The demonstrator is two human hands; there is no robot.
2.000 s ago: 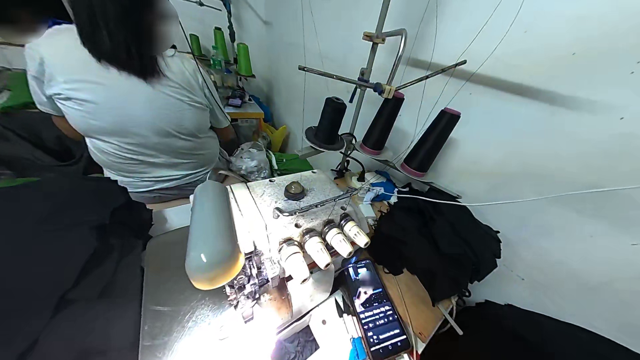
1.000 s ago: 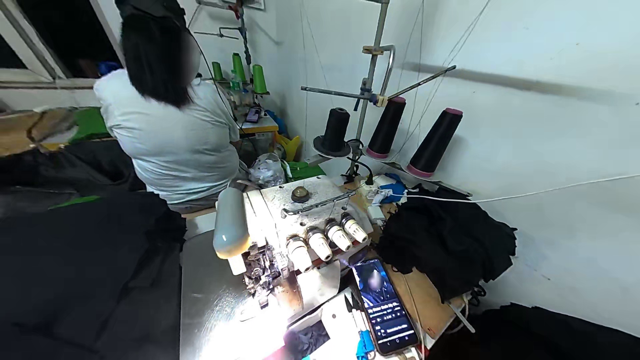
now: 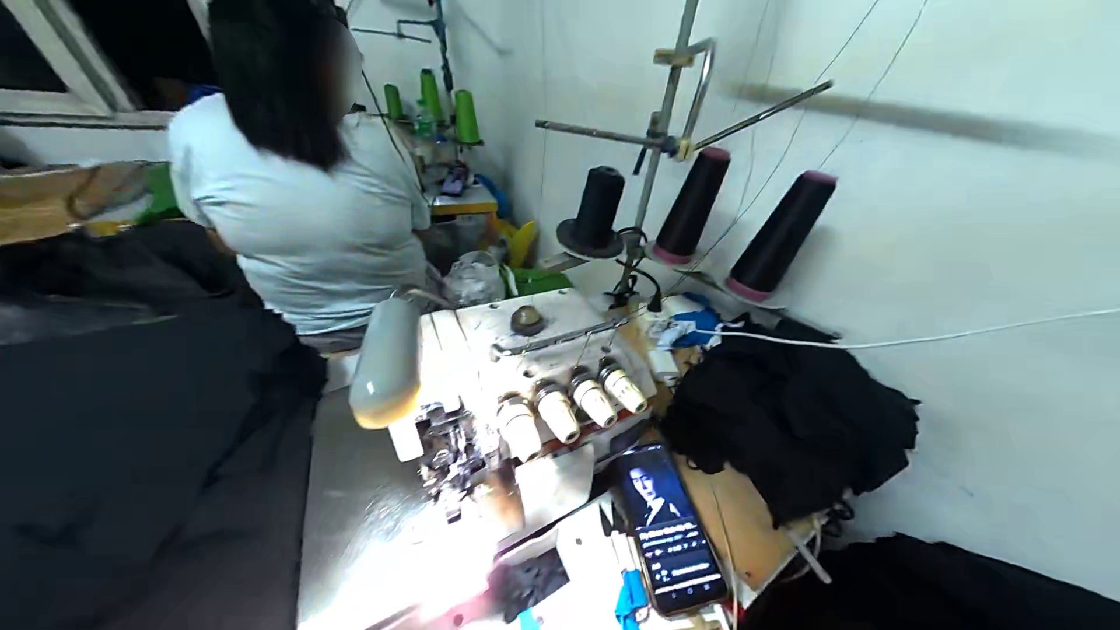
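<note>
Neither of my hands can be made out; glare from the lamp hides part of the work area. An overlock sewing machine [image 3: 560, 319] stands at the centre, with several cream tension knobs [image 3: 557, 411] along its front. A grey lamp [image 3: 387, 359] hangs over its needle area [image 3: 451, 455]. Right of the machine lies a smartphone [image 3: 669, 534] with its screen lit. Scissors or snips with blue handles [image 3: 630, 595] lie beside the phone. Black cloth is bunched [image 3: 787, 411] behind the phone. Black thread cones [image 3: 781, 236] sit on the thread stand [image 3: 669, 114].
A large heap of black fabric [image 3: 149, 455] fills the left side, beside the metal table top [image 3: 337, 490]. Another person [image 3: 297, 210] sits beyond, back turned, near green thread cones [image 3: 466, 118]. A white cord [image 3: 945, 337] crosses at right; more black cloth [image 3: 936, 582] lies below.
The view has swung left, bringing the window into the frame. The picture on the phone's screen has changed. The other person's head has shifted relative to the body.
</note>
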